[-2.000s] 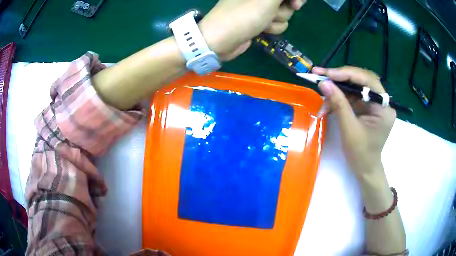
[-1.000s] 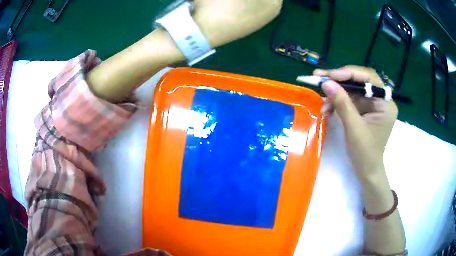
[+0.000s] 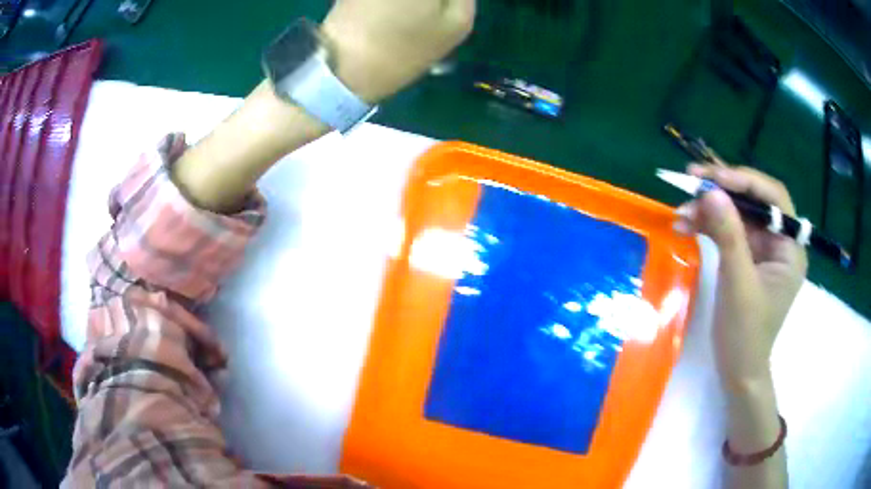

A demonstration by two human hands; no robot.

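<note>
My right hand [image 3: 754,224] is closed around a black pen-like tool [image 3: 764,212] with white bands. Its pale pointed tip points left, above the tray's upper right corner. My left hand [image 3: 401,38] is at the top edge, partly cut off and blurred; its fingers do not show clearly, so I cannot tell what it holds. The orange tray [image 3: 387,401] lies in front of me with a glossy blue sheet [image 3: 535,334] in it, marked by bright glare. A small electronic module [image 3: 520,96] lies on the green mat beyond the tray.
A red ribbed tray [image 3: 36,181] is at the left edge. A white sheet [image 3: 296,277] lies under the orange tray. Thin black phone frames [image 3: 842,172] lie on the green mat [image 3: 611,124] at the right, and another narrow module [image 3: 692,145] is near my right hand.
The view has turned left, so tray and mat appear shifted right and more of the red tray shows. My left hand has moved off the module, which now lies on the mat.
</note>
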